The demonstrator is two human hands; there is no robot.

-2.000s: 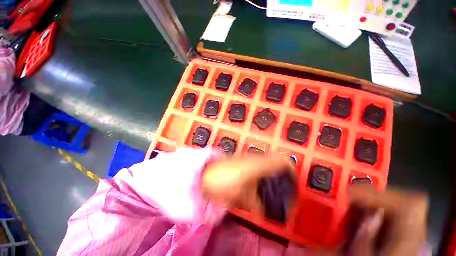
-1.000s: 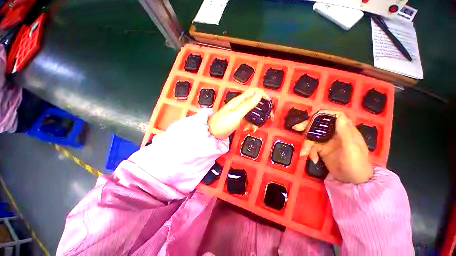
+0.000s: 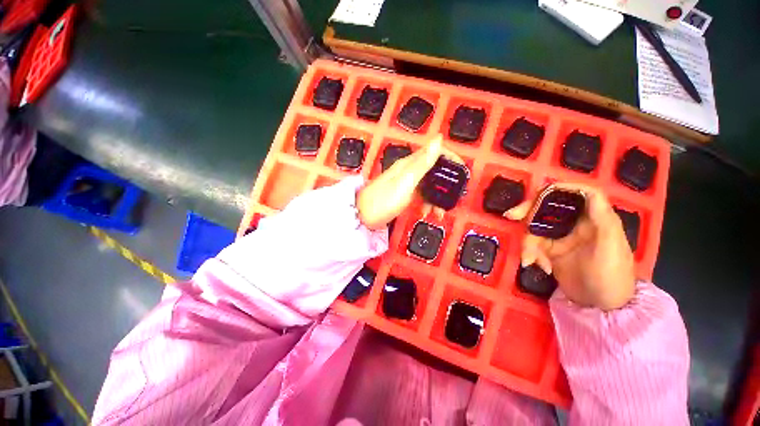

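My left hand (image 3: 398, 185) holds a strapless smartwatch (image 3: 445, 182) above the middle of the red tray (image 3: 287, 188). Its lit screen faces up, with white lines and a red line. My right hand (image 3: 593, 254) holds a second smartwatch (image 3: 557, 212), also lit with white lines and some red. Many tray pockets hold watches with the duller back up, such as one watch (image 3: 479, 252). In the near row, several show glossy dark screens, such as one near-row watch (image 3: 464, 323). The pocket right of it (image 3: 520, 342) is empty. My hands and sleeves hide some pockets.
A brown wooden edge (image 3: 500, 81) runs behind the tray on the green bench (image 3: 192, 91). Paper (image 3: 677, 79) with a black pen (image 3: 669, 61) and a white device (image 3: 581, 18) lie at the back right. A metal post (image 3: 282, 29) stands behind. Blue crates (image 3: 97, 208) are at left.
Both hands have come together from blurred, lower positions to over the tray, each with a watch. Since one second ago, the screens have changed from several rows of text to fewer lines with red.
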